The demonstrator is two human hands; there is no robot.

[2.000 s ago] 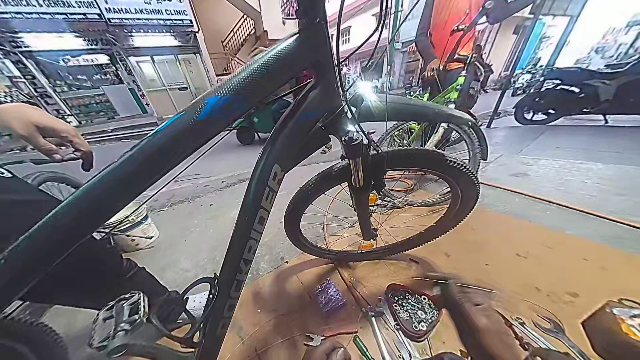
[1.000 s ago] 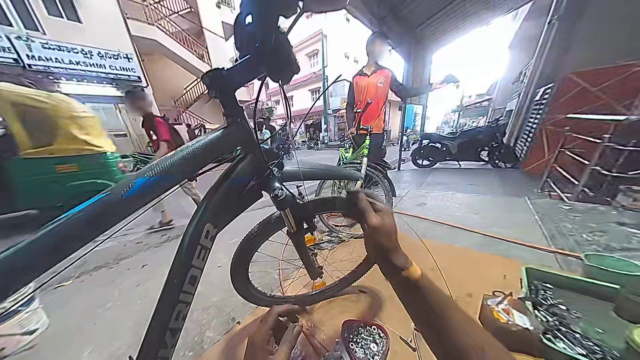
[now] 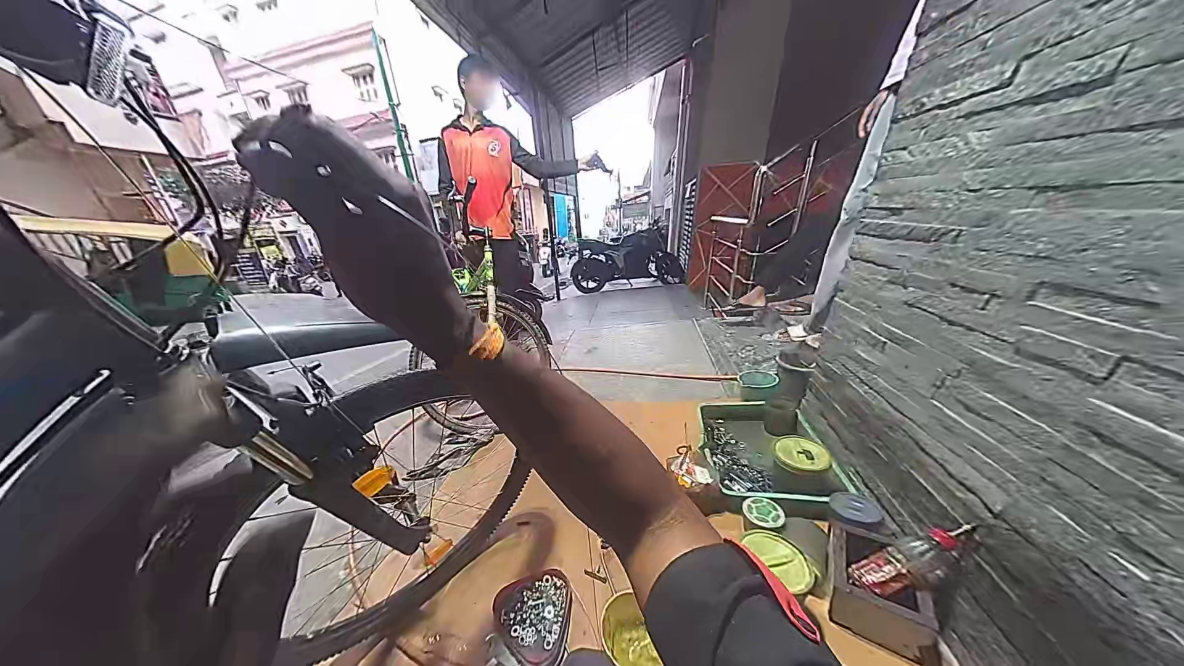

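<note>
My right hand [image 3: 319, 190], with an orange band at the wrist, is raised beside the bicycle's dark cables [image 3: 176, 157]. Its fingers are bent, and whether they hold a cable is unclear. A blurred shape by the suspension fork [image 3: 277, 458] may be my left hand [image 3: 199, 407]; its fingers cannot be made out. The large dark frame tube [image 3: 74, 407] fills the left side. Below my right forearm are the spoked front wheel [image 3: 499, 499] and an orange reflector [image 3: 375, 480]. A dish of nuts and washers [image 3: 535, 615] lies on the brown ground sheet.
A green tray [image 3: 782, 498] of metal parts, lidded tubs [image 3: 777, 560] and a wooden box [image 3: 879, 597] with a plastic bottle [image 3: 911, 560] line the stone wall [image 3: 1036, 277]. A person in an orange shirt [image 3: 479, 171] stands behind a green bicycle [image 3: 486, 277]. Another person's legs [image 3: 846, 222] show beside the wall.
My right hand was at the front tire one second ago and is now up by the cables. My left hand was low beside the dish then. The view has swung right and come closer to the bicycle.
</note>
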